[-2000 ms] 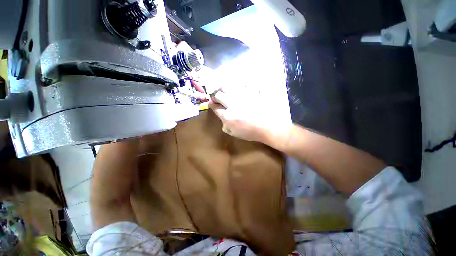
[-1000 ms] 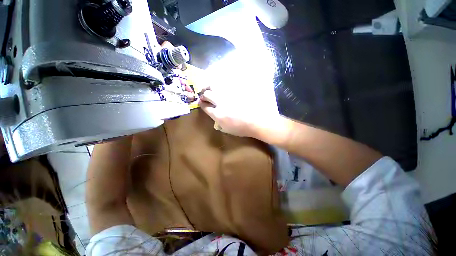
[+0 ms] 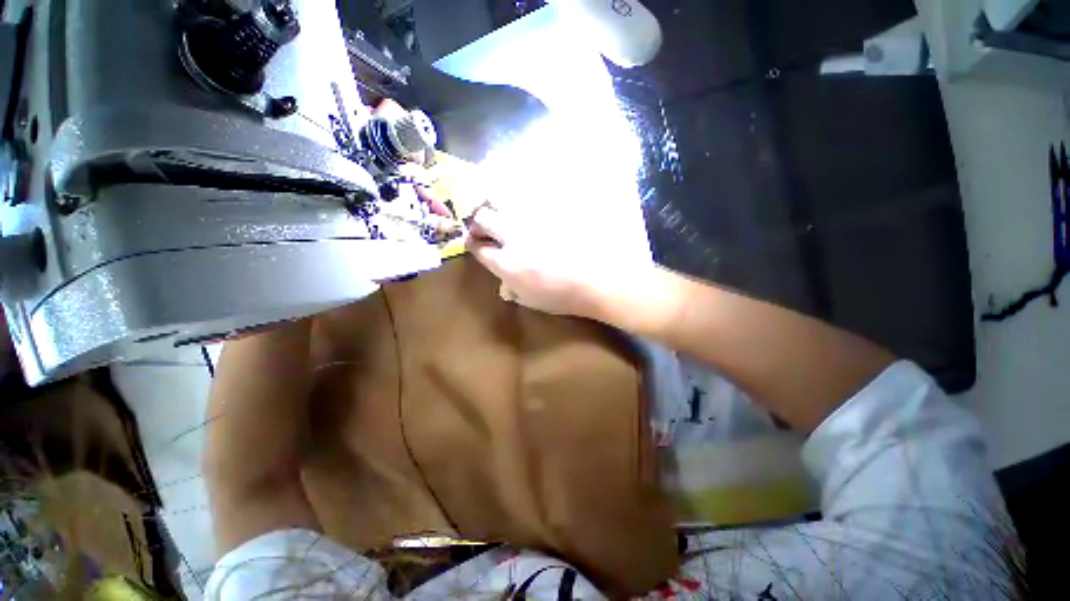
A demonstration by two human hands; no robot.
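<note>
A large tan-brown panel [image 3: 469, 399] with a dark seam line hangs from the machine bed over my lap. Its top edge lies by the yellow-edged template [image 3: 454, 247], under the grey machine head [image 3: 211, 258]. My right hand [image 3: 534, 258] is a closed fist at that edge, around what looks like a small awl [image 3: 508, 292]; a thin dark tip shows at the fingers, and glare washes out the hand. My left forearm runs up behind the machine head. Only reddish fingertips of my left hand [image 3: 432, 209] show near the needle area; their grip is hidden.
A white rounded lamp arm [image 3: 628, 29] with strong glare is above my right hand. Round tension knobs [image 3: 399, 137] sit on the head. A dark surface [image 3: 821, 211] lies to the right. Blue-purple tweezers [image 3: 1061, 211] and a black cable [image 3: 1023, 305] are on the pale right table [image 3: 1015, 387].
The view has shifted, so the machine and both arms appear further left. My right hand stays at the panel's top edge, with little movement of its own.
</note>
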